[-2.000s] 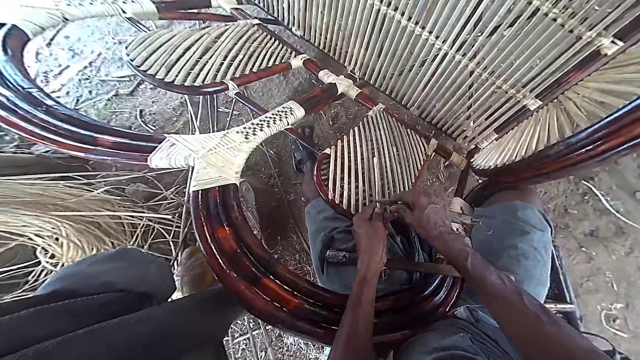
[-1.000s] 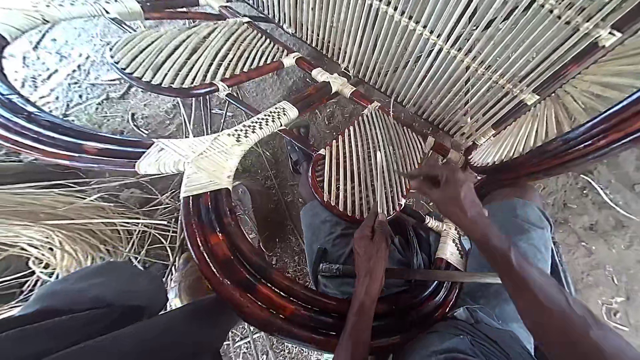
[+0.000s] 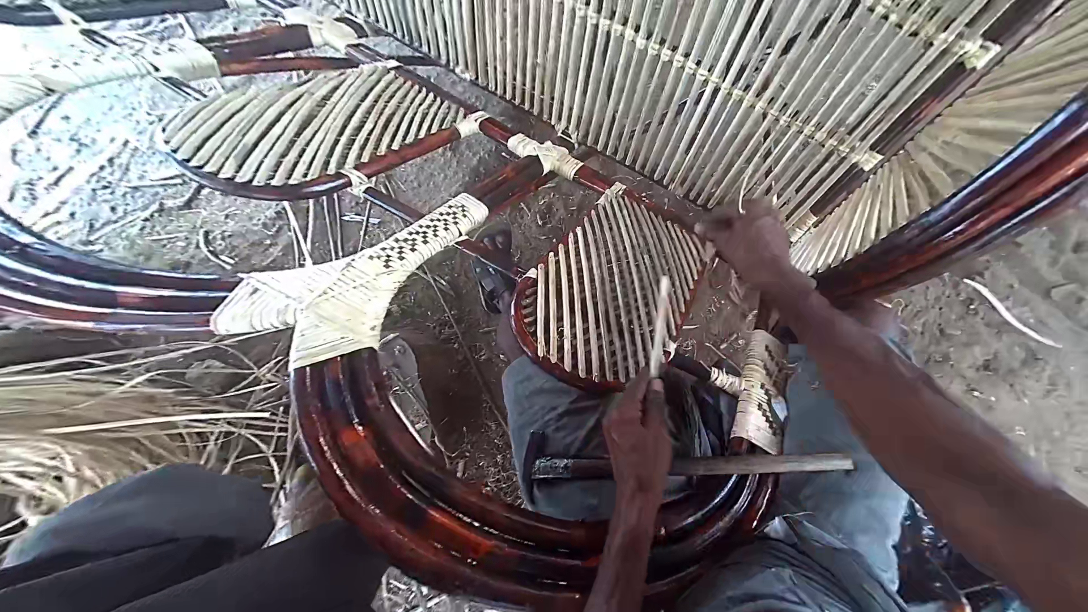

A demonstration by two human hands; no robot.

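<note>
My left hand (image 3: 637,429) grips the lower end of a short pale cane strip (image 3: 660,327), which points up in front of a round panel of cane slats (image 3: 586,297). To the upper right, my right hand (image 3: 752,246) is at the dark frame joint beside that panel, its fingers bent together; a thin strand seems to rise from them. Below my left hand, a hammer-like tool with a wooden handle (image 3: 765,464) lies across my lap. Glossy dark bent-cane poles (image 3: 476,527) curve around my legs, with a woven checkered binding (image 3: 425,242) at the left.
A large slatted cane panel (image 3: 629,76) fills the top. Another rounded slatted panel (image 3: 314,127) is at the upper left. Loose fibre strands (image 3: 136,425) lie on the ground at the left, beside a person's dark-trousered legs (image 3: 161,544). A checkered wrapping (image 3: 759,391) binds the frame near my right knee.
Two seconds ago my hands were close together at the round panel's lower edge. My right hand has moved up and right, away from my left hand, which is now lower.
</note>
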